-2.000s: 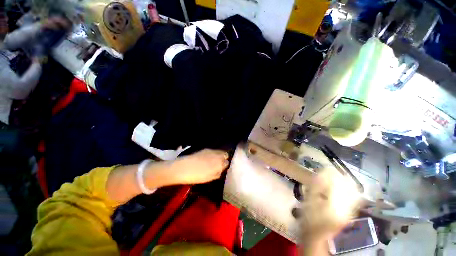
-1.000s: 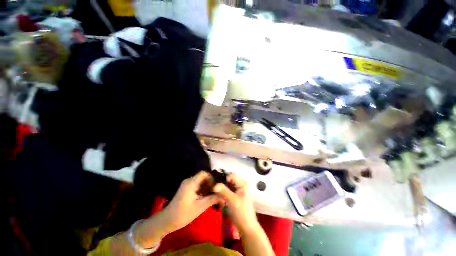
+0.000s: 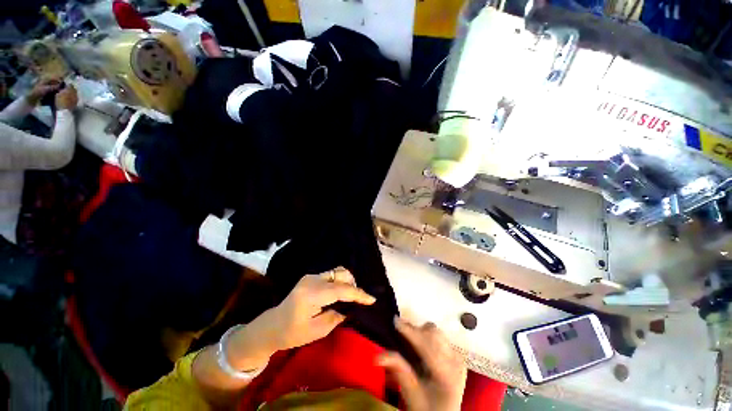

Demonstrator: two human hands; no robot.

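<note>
A black garment (image 3: 321, 177) hangs over the table's left edge and runs down to my hands above the red cloth (image 3: 337, 361) on my lap. My left hand (image 3: 315, 307), with a ring and a white bangle, has its fingers on the garment's lower part. My right hand (image 3: 427, 360) is blurred at the garment's right edge, thumb apart from the fingers; its grip is unclear. The coverstitch machine (image 3: 562, 104) stands at the right, its needle area (image 3: 449, 197) partly hidden by the pale green cover (image 3: 456, 152). Black slotted snips (image 3: 526, 239) lie on the machine bed.
A smartphone (image 3: 563, 347) lies at the table's front right. A round dark fitting (image 3: 477, 286) sits before the bed. Navy cloth (image 3: 144, 273) fills a red-rimmed tub at left. A tan sewing machine (image 3: 144, 68) and another person's sleeve (image 3: 36, 148) are at upper left.
The view swung right, then back left. My right hand came from over the machine table to the garment beside my left hand. Since the middle frame, my hands have moved apart.
</note>
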